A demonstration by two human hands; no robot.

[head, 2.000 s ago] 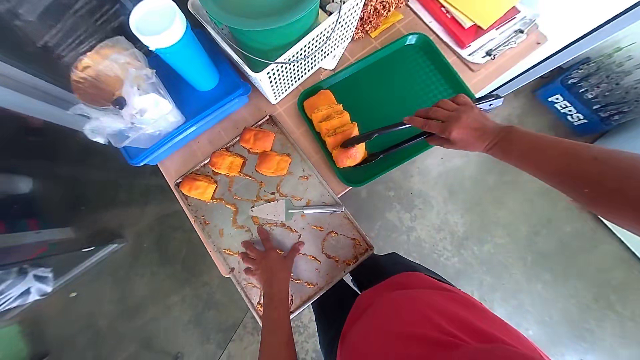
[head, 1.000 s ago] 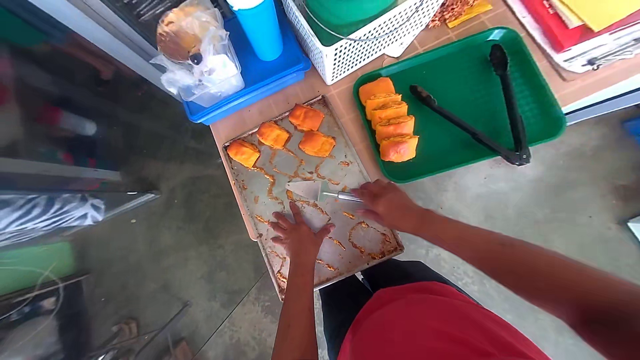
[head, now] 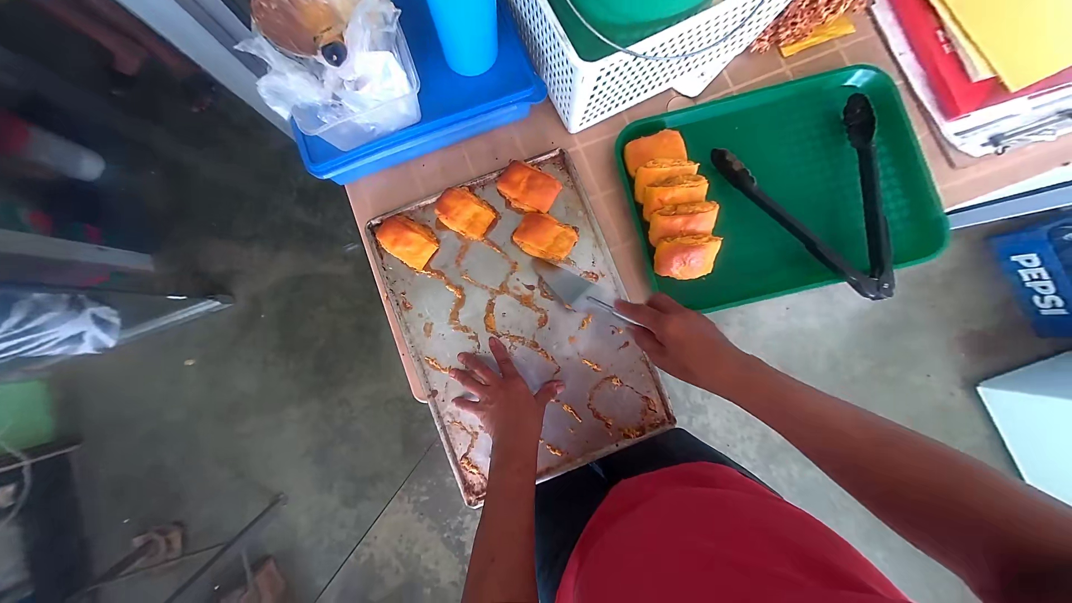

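Note:
My right hand (head: 682,339) grips the handle of a metal spatula (head: 571,289), whose blade lies just below one of several orange-brown pastries (head: 545,236) at the far end of a metal baking tray (head: 536,368). Spread over the tray's near half, my left hand (head: 504,394) rests with fingers apart and holds nothing. Brown filling residue streaks the tray. On a green plastic tray (head: 770,117) to the right, a row of overlapping pastries (head: 682,219) lies along the left side. Black-tipped tongs (head: 871,272) lie spread on that same tray.
Behind the baking tray stand a blue lid or tray (head: 502,109) with a plastic container (head: 368,117) and a blue tumbler (head: 465,38), and a white perforated basket (head: 578,92). Folders and a clipboard (head: 988,126) are at the far right. The baking tray overhangs the table's near edge.
My right hand has let go of the tongs, now on the green tray, and taken the spatula off the baking tray. The spatula has moved toward the pastries. My left hand stays on the baking tray.

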